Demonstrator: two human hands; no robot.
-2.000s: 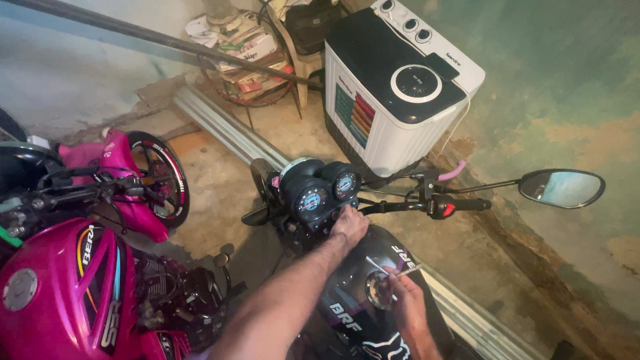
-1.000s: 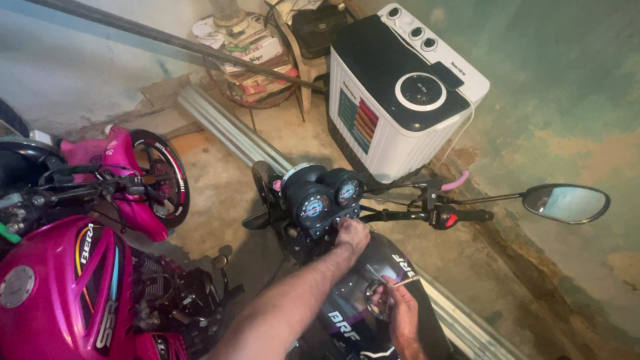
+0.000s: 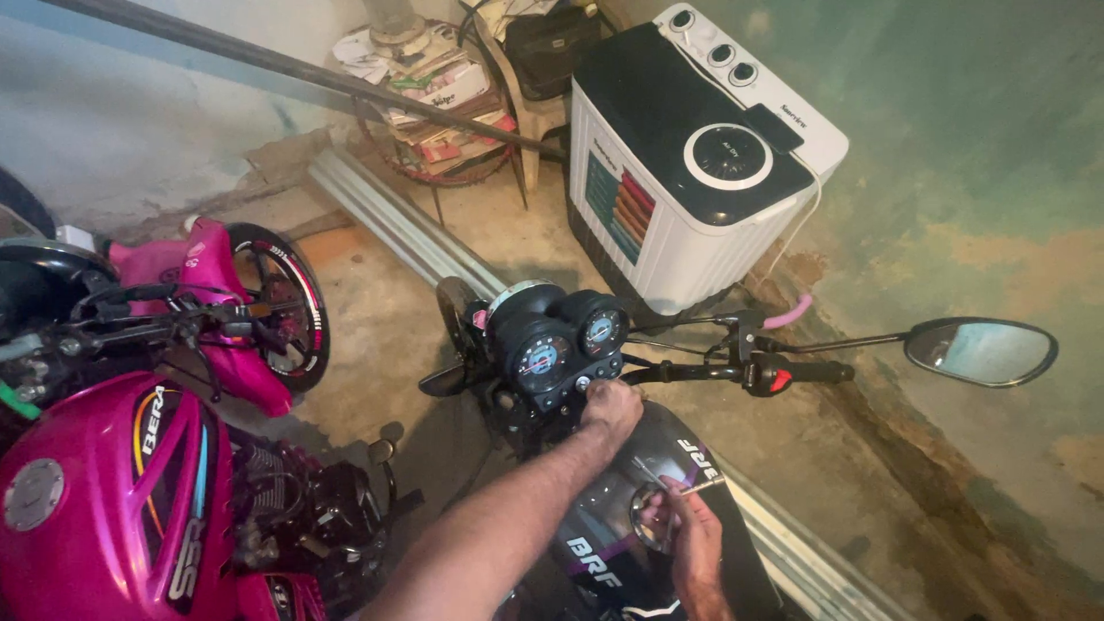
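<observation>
My left hand [image 3: 614, 404] is at the handlebar centre of the black motorcycle, against the lower edge of the instrument cluster [image 3: 561, 354] with its two round gauges. Its fingertips are mostly hidden, and whether they grip anything cannot be told. Lower right, my right hand [image 3: 697, 530] holds a thin metal tool [image 3: 705, 485] over the dark fuel tank [image 3: 617, 509], beside the round filler cap [image 3: 649, 516]. A second slender metal part points up-left from the fingers; whether both are one tool is unclear. The right handlebar grip [image 3: 819, 372] is untouched.
A magenta motorcycle [image 3: 78, 500] stands at the left. Beyond the handlebar is a white and black washing machine [image 3: 690, 155]. A mirror [image 3: 981, 352] sticks out to the right. Long metal profiles [image 3: 405, 220] lie on the floor under the motorcycle. Papers [image 3: 440, 95] are piled behind.
</observation>
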